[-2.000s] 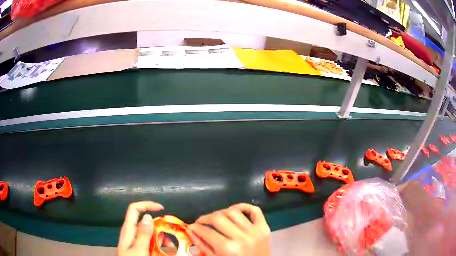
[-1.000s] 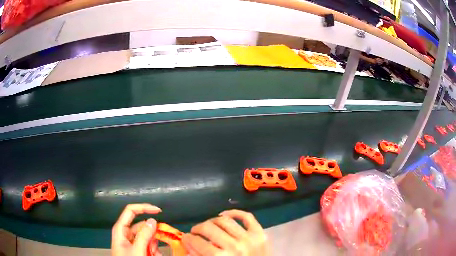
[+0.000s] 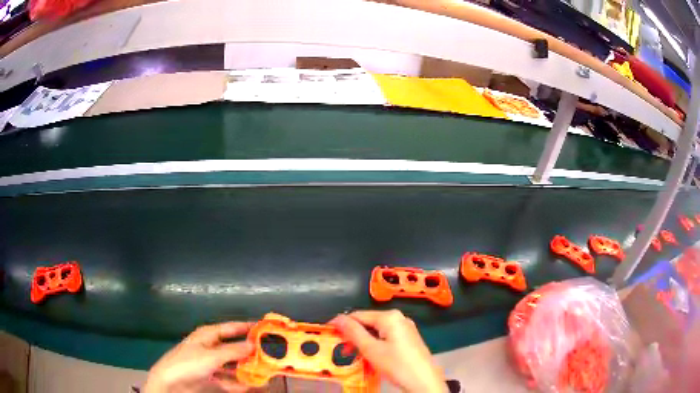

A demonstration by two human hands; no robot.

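An orange controller shell (image 3: 309,349) is held level near the bottom centre, its round openings facing me. My left hand (image 3: 201,359) grips its left end with the fingers behind and the thumb in front. My right hand (image 3: 393,349) grips its right end, with fingertips near the right opening. The lower edge of the shell is partly cut off or hidden by my hands. I cannot tell if a small insert piece is in my fingers.
More orange shells lie on the green belt (image 3: 230,230): one at left (image 3: 57,282), several towards the right (image 3: 411,285). A clear bag of orange pieces (image 3: 572,338) stands at lower right. A white post (image 3: 660,207) rises at right. A white-framed shelf crosses above.
The held shell was tilted and low with both hands close together; now it is raised, level and facing me, with my hands spread to its two ends. The view has shifted slightly.
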